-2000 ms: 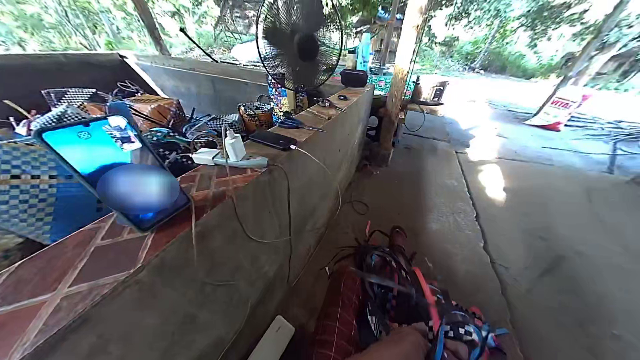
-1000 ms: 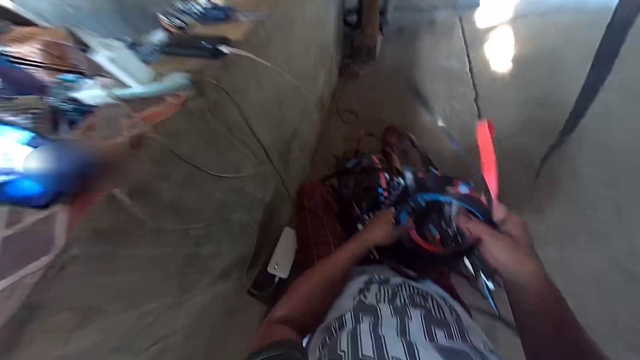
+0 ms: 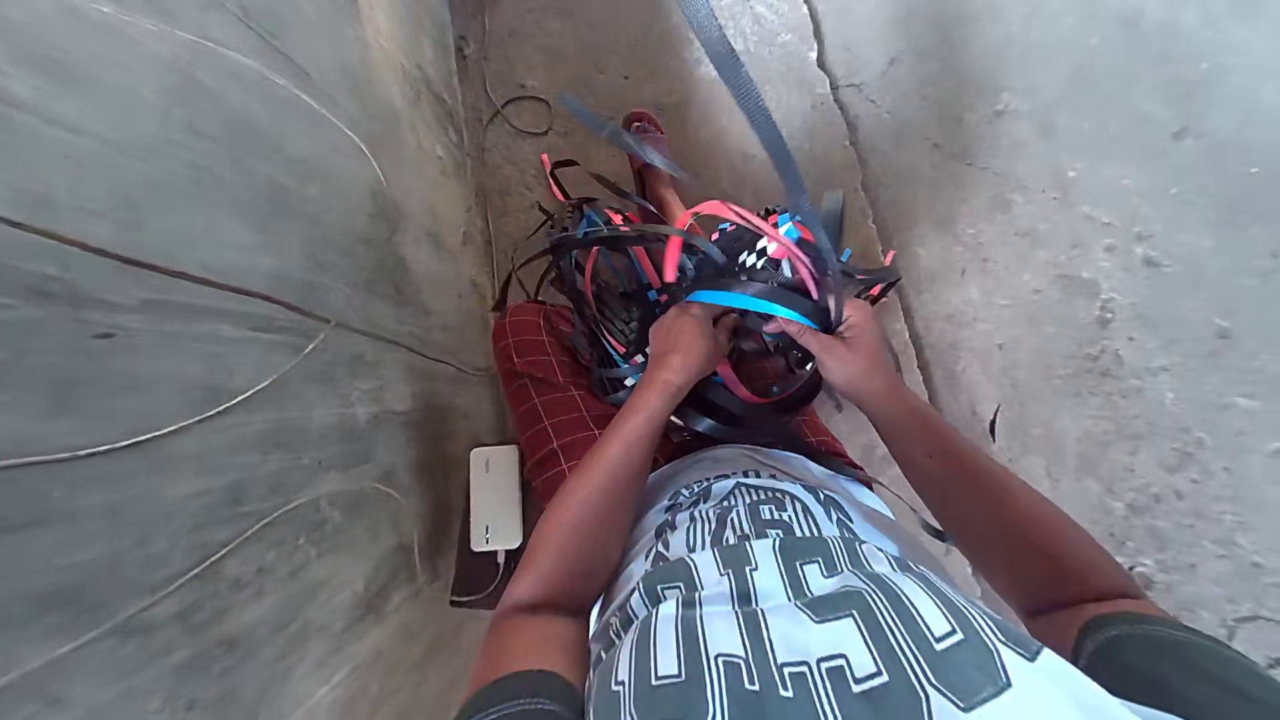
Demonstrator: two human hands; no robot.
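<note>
A bundle of woven plastic strapping [image 3: 615, 290], black with red, blue and white, lies over my lap with many loose strap ends. My left hand [image 3: 690, 345] is closed on the near side of the woven piece, its fingertips hidden among the straps. My right hand [image 3: 850, 345] pinches a blue strap [image 3: 755, 302] and black straps between thumb and fingers at the right side of the loop. A long black strap [image 3: 750, 90] rises from near my right hand toward the top of the view. A red strap [image 3: 740, 212] arches above the loop.
A concrete wall [image 3: 240, 330] with thin cables stands at the left. A white power bank [image 3: 496, 498] with a cable plugged in lies beside my thigh. Cracked concrete floor [image 3: 1060, 250] spreads at the right. My sandalled foot [image 3: 650, 150] is ahead, near a curled cord [image 3: 520, 114].
The view has swung down from the ledge with the fan and phone to my lap. Both hands stay at the strapping; a long black strap now stretches up from near my right hand.
</note>
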